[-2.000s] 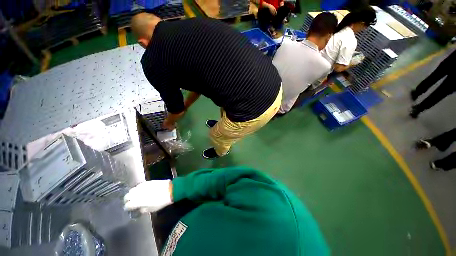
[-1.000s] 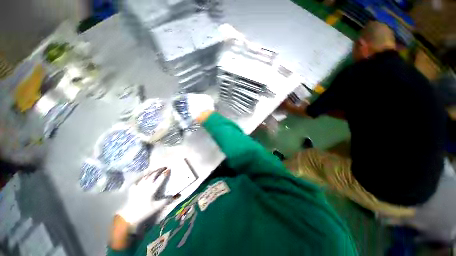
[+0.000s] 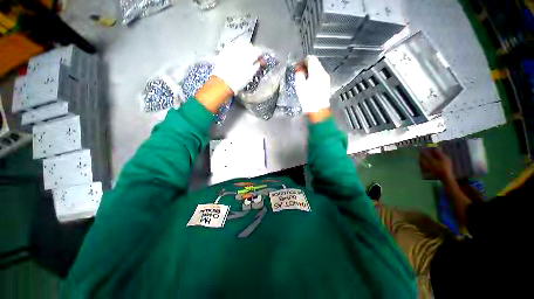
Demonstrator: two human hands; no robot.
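Note:
Several clear open bags of blue-silver fasteners lie in a row on the table; the leftmost bag (image 3: 158, 95) is free of both hands. My left hand (image 3: 237, 67), in a white glove, is at the middle bags, its fingertips at the mouth of the tall bag (image 3: 262, 96). My right hand (image 3: 312, 84), also gloved, is at the rightmost bag (image 3: 289, 93), fingertips over its top. Whether either hand pinches fasteners cannot be told. A white sheet-metal part (image 3: 237, 157) lies flat at the table edge before me.
A stepped stack of brackets (image 3: 57, 140) stands at left. Slotted panels (image 3: 380, 96) and a tall stack (image 3: 351, 29) stand at right. A labelled packet (image 3: 237, 30) lies behind the bags, another bag (image 3: 140, 7) farther back. A person's hand (image 3: 436, 163) shows beyond the right edge.
The view has swung to face the table squarely. My left hand has moved from the flat part to the middle bags. My right hand remains around the rightmost bag.

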